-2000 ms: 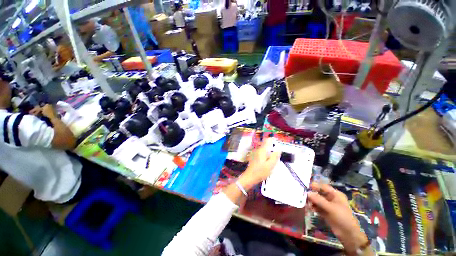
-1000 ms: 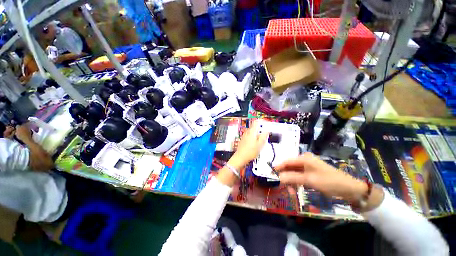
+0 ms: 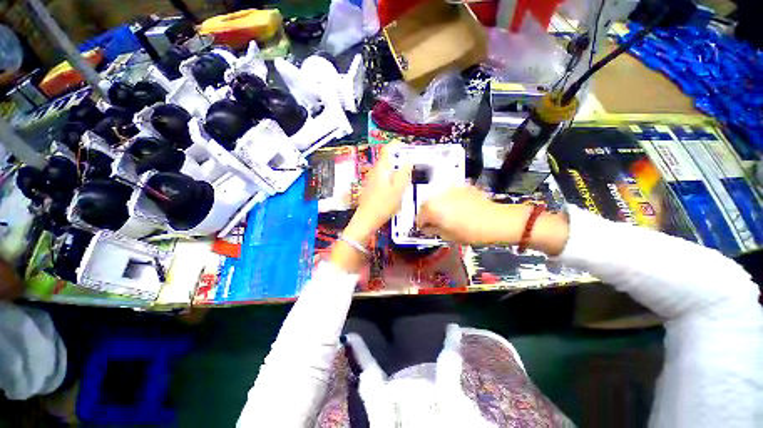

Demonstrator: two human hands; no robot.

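Note:
A white camera housing (image 3: 443,160) with a dark opening lies on the poster-covered bench in front of me. My left hand (image 3: 382,192) grips its left side. My right hand (image 3: 452,216) is over its lower right part, with the fingers bent down at the inside. A dark strand shows in the housing beside the right fingertips. Whether the right fingers hold the strand or a small part is hidden.
Camera units with black balls (image 3: 178,199) crowd the left. An empty white shell (image 3: 125,266) lies at the front left. A black electric screwdriver (image 3: 530,138) stands right of the housing. Behind are dark red wires (image 3: 409,123), a cardboard carton (image 3: 437,40) and clear plastic bags.
The view has tilted down and shifted. The housing has turned more upright in view. My right hand has moved from its lower right corner to over its inside; my left hand keeps its grip.

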